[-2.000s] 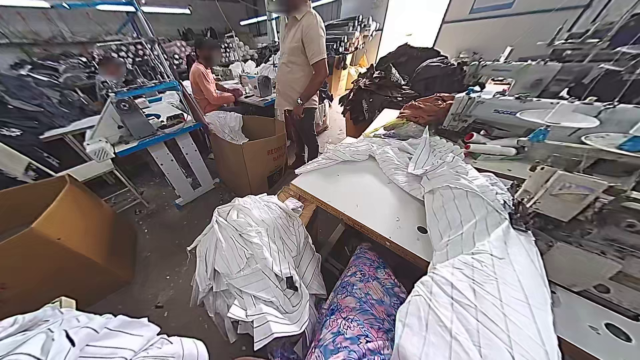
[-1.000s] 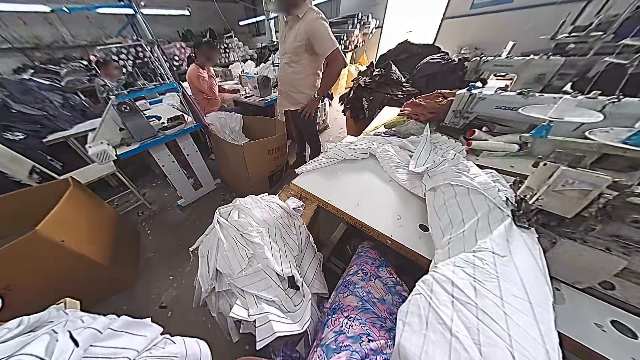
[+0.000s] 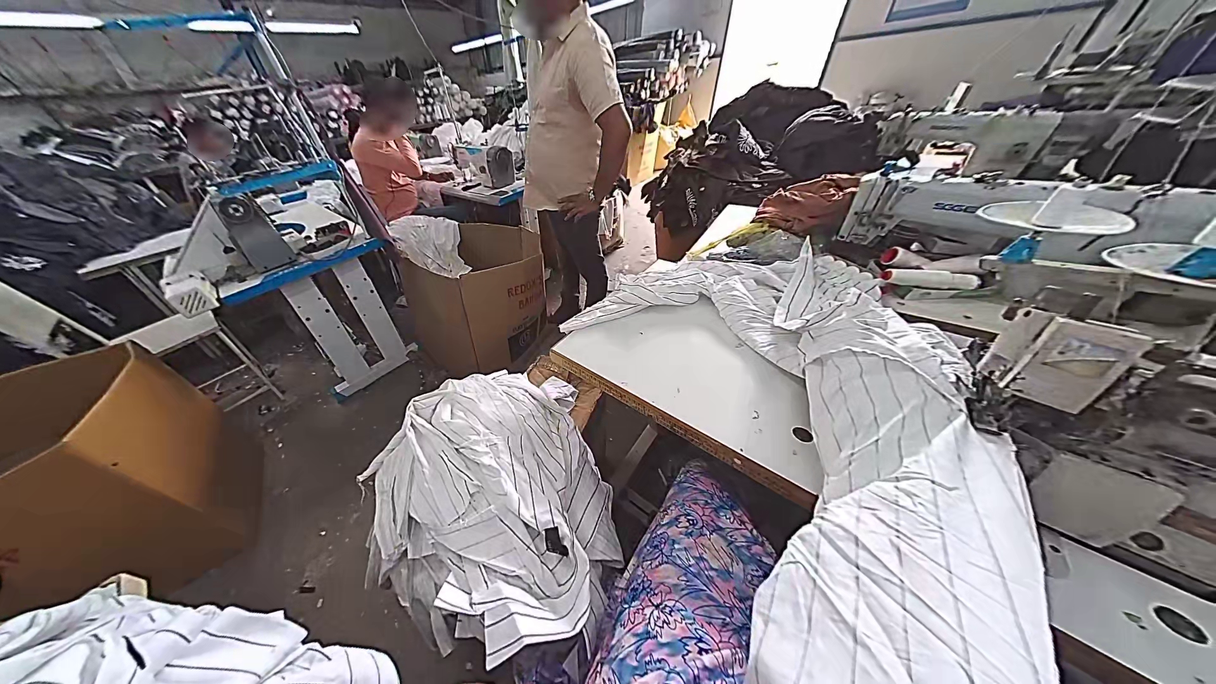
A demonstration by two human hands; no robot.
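Neither my left hand nor my right hand shows in the head view. A long piece of white striped fabric (image 3: 893, 446) drapes over the right side of the white sewing table (image 3: 703, 370) and hangs down towards me. Left of the table stands a heap of white striped fabric pieces (image 3: 494, 475) with a small black mark on it. My lap or leg, or a cushion, in blue and pink floral cloth (image 3: 693, 589) shows between the two; I cannot tell which. More striped fabric (image 3: 171, 641) lies at the bottom left.
An open cardboard box (image 3: 142, 456) stands at left, another cardboard box (image 3: 475, 304) beyond the heap. A standing person (image 3: 575, 114) and a seated person (image 3: 388, 161) are farther back. Industrial sewing machines (image 3: 969, 204) and thread cones (image 3: 931, 278) line the right; dark garments (image 3: 788, 142) are piled behind the table.
The seated person at the back has raised an arm towards the face. The fabric on the table and the heap beside it have not plainly moved.
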